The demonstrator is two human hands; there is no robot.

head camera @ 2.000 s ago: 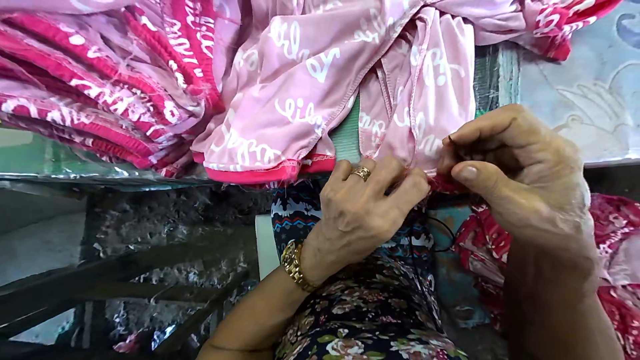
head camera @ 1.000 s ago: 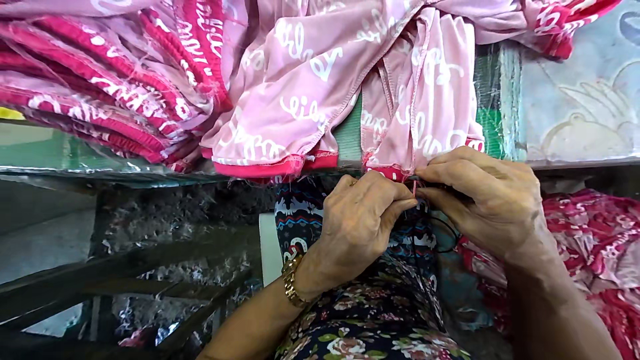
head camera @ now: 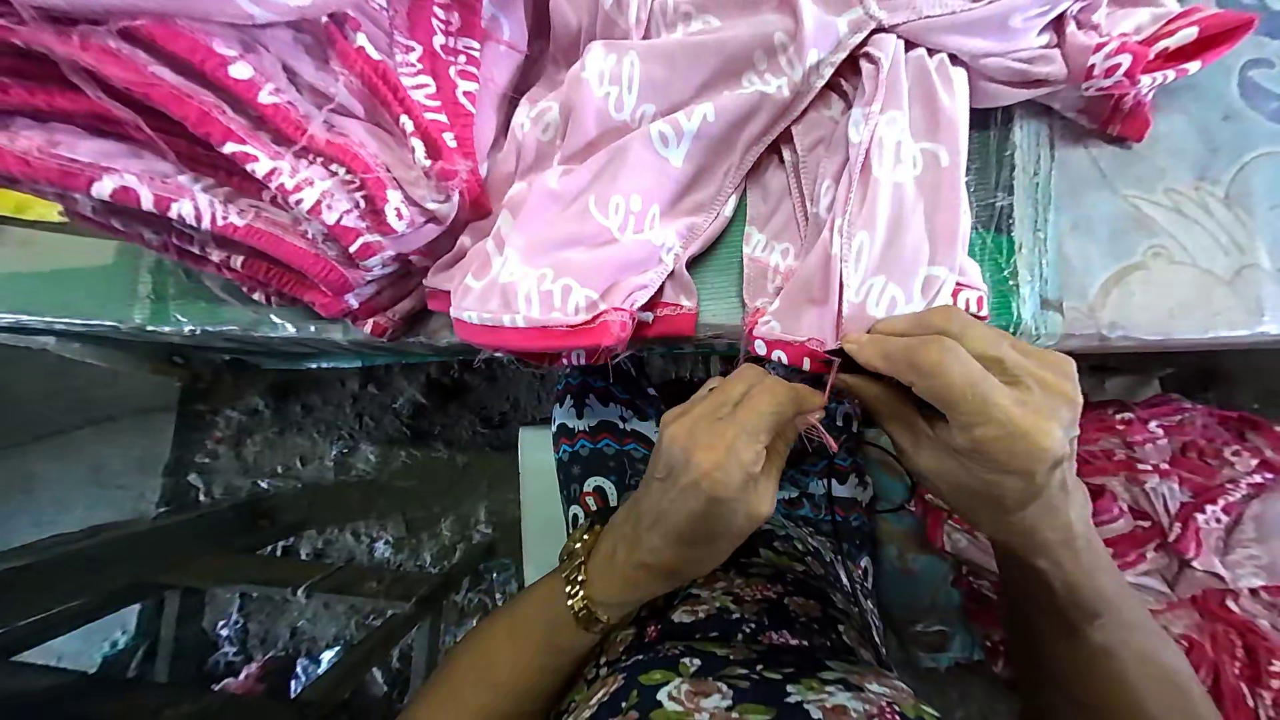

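A pink garment with white lettering and dark pink hems [head camera: 640, 180] lies over the table's near edge. My left hand [head camera: 715, 470], below the right-hand hem, pinches a tuft of pink thread [head camera: 822, 432] between thumb and index finger. My right hand [head camera: 965, 410] is at that hem's right end, its thumb and fingers closed around something small and dark, mostly hidden; I cannot tell what it is. The thread runs up from my left fingertips to the hem beside my right fingertips.
Bundled pink garments [head camera: 250, 170] are heaped on the table [head camera: 130, 290] at left. More pink and red cloth [head camera: 1180, 500] lies below the table at right. Dark wooden bars [head camera: 290, 580] stand at lower left, with lint and scraps behind them. My lap is under the hem.
Two seconds ago my right hand was raised beside the hem; it has come down and in against it. My left hand has drawn slightly down from the hem, with thread now showing at its fingertips.
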